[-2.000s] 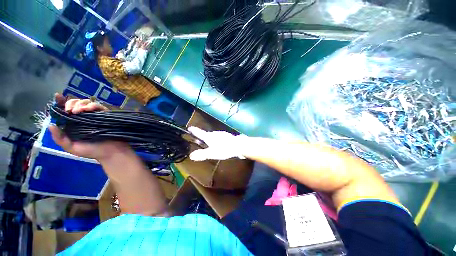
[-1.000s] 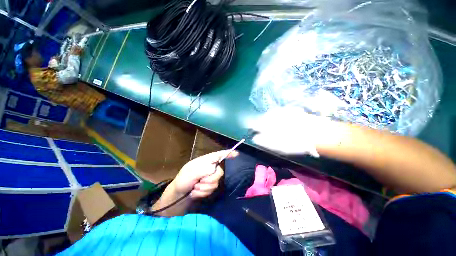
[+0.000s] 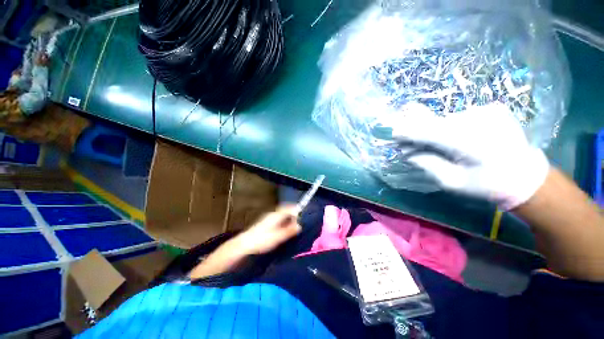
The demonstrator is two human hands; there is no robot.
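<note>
My left hand [image 3: 268, 232], bare and blurred, is low in the middle. It is closed on a black cable whose pale end [image 3: 311, 193] points up past the fingers. My right hand [image 3: 473, 155], in a white glove, is over the near side of the open clear bag [image 3: 348, 132]. Its fingers point left and overlap the heap of white, blue and silvery slivers [image 3: 457, 79]; blur hides whether they hold anything. The two hands are well apart.
A large black cable coil [image 3: 212, 53] lies on the green bench [image 3: 265, 142]. An open carton [image 3: 189, 192] is below the bench edge. A pink cloth [image 3: 420, 242] and badge holder [image 3: 384, 275] are at my lap. A person's sleeve [image 3: 33, 86] shows far left.
The cable bundle held earlier is out of my raised hands. My right hand has moved from beside my left hand to the bag. My left hand keeps the cable end. The view has shifted right.
</note>
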